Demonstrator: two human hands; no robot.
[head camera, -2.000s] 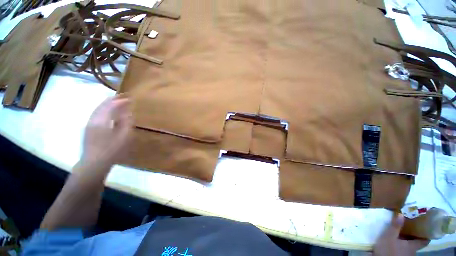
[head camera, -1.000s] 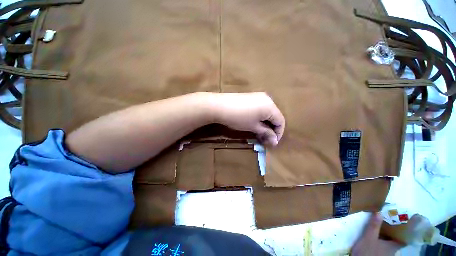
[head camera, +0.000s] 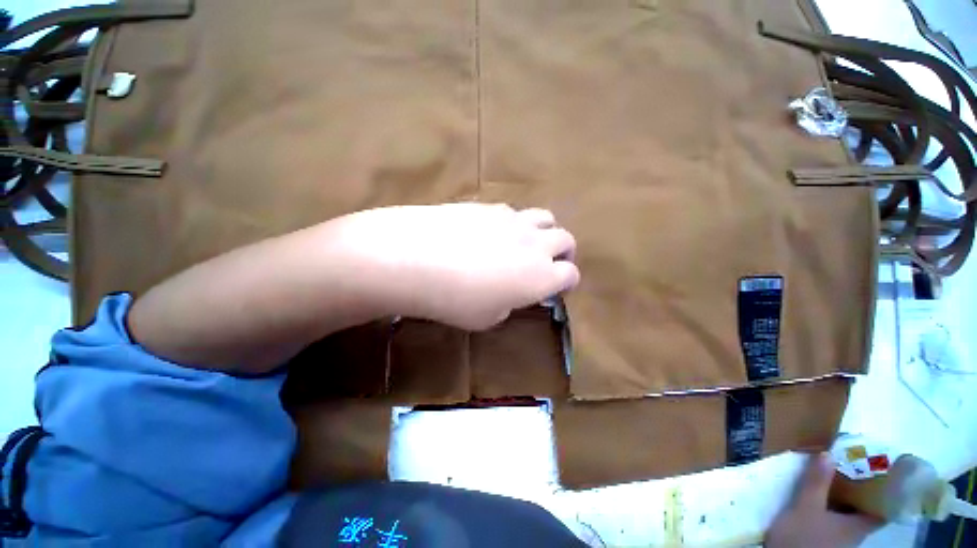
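Observation:
A large brown bag panel (head camera: 664, 214) lies flat over another panel, its near edge showing below. My left hand (head camera: 504, 257) lies across the upper panel at the right corner of its notch, fingers bent; whether it pinches anything is hidden. A whitish strip shows at that notch corner beside my fingertips. The lower notch (head camera: 474, 444) shows the white table through it. My right hand (head camera: 814, 514), blurred at the lower right, holds the glue bottle (head camera: 895, 490), which has amber liquid and a red-and-white sticker. Its nozzle points right.
Brown handles (head camera: 911, 118) loop at the right and more at the left. A clear plastic-wrapped bundle (head camera: 820, 112) lies at the right handles. A black label (head camera: 761, 326) lies on the panel. The white table edge (head camera: 675, 508) has yellowish stains.
My left arm has come in from the left across the panel, and the hand now lies slightly left of where it was a second ago. The right hand still holds the bottle.

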